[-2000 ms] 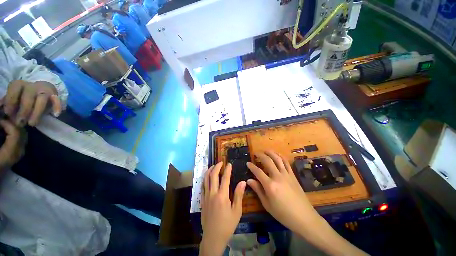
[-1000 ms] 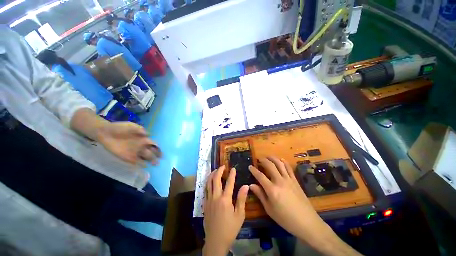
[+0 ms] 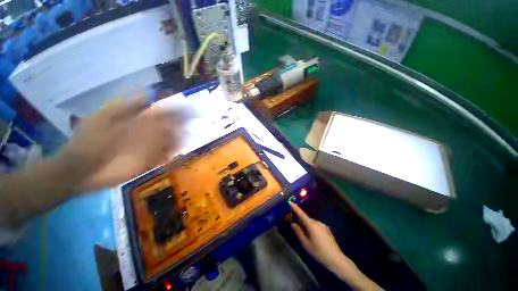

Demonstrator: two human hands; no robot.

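Note:
My right hand [image 3: 318, 238] is at the machine's front right edge, empty, with its index fingertip just below the green-lit button [image 3: 292, 200]. The red-lit button [image 3: 303, 192] is beside it. My left hand is not in view. The orange-brown jig plate [image 3: 201, 165] lies in its dark frame. The left jig nest [image 3: 164, 213], a long black block, is uncovered. The right jig nest [image 3: 244, 185] is a dark block with a rounded centre.
Another person's blurred hand [image 3: 130, 139] reaches in from the left over the white table. A thin dark stick [image 3: 270, 150], clear bottle [image 3: 229, 77] and heat gun [image 3: 287, 77] are beyond the plate. The parts carton [image 3: 377, 190] and crumpled white scrap [image 3: 498, 223] lie on the green bench.
The view has turned right. Both my hands have left the left nest; my right hand has moved to the buttons and my left is out of view. The other person's hand has reached over the table.

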